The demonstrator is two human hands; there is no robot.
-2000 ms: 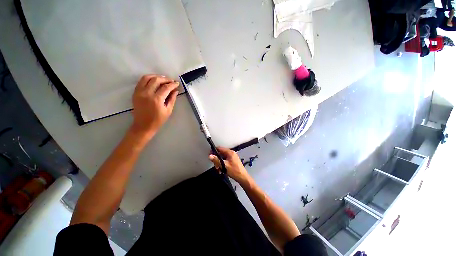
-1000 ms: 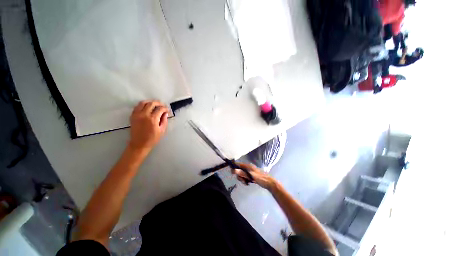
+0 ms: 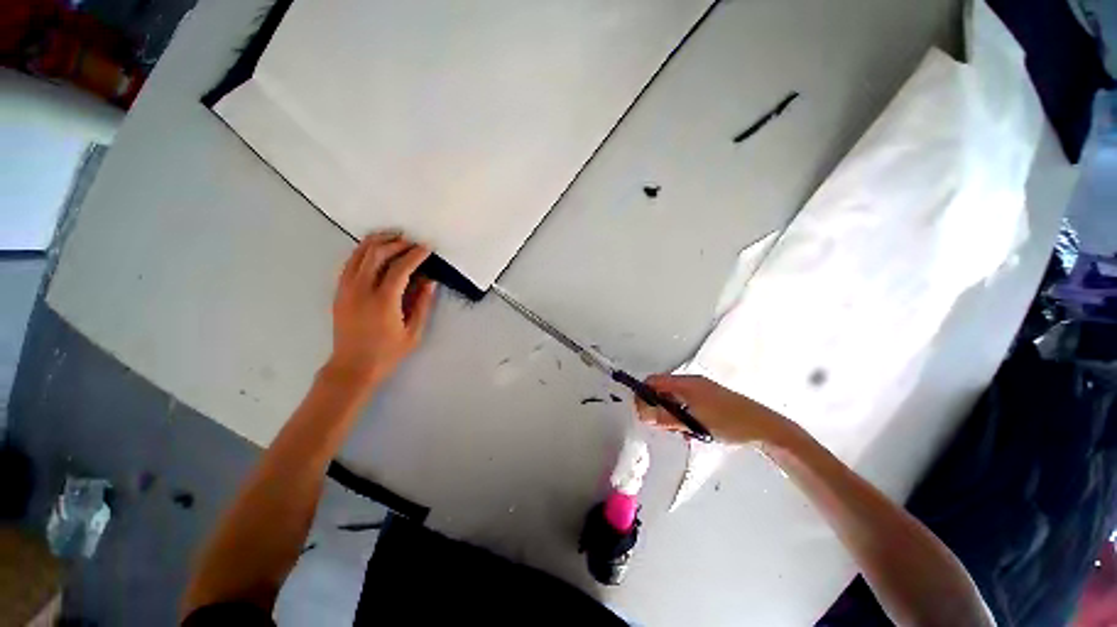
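The large off-white pattern piece point(image 3: 417, 110) lies on the table with dark fabric point(image 3: 455, 274) showing as a rim along its edges. My left hand point(image 3: 382, 304) rests on the pattern's near edge, fingers bent, beside the dark strip at the corner. My right hand point(image 3: 704, 410) holds the fabric shears point(image 3: 566, 341) by the black handles. The blades point up and left, and their tips are at the pattern's corner. The blades look nearly closed.
A second white crumpled piece point(image 3: 882, 245) lies at the right. A pink, white and black item point(image 3: 621, 508) stands out near the front. A black strip point(image 3: 380, 492) lies at the near table edge. Small dark scraps point(image 3: 767, 116) lie on the table point(image 3: 172, 270). Dark material point(image 3: 1041, 453) is at the right.
The view has turned, so the pattern and white piece appear rotated. The shears have moved from away from the pattern to its corner. My left hand stays at the near edge.
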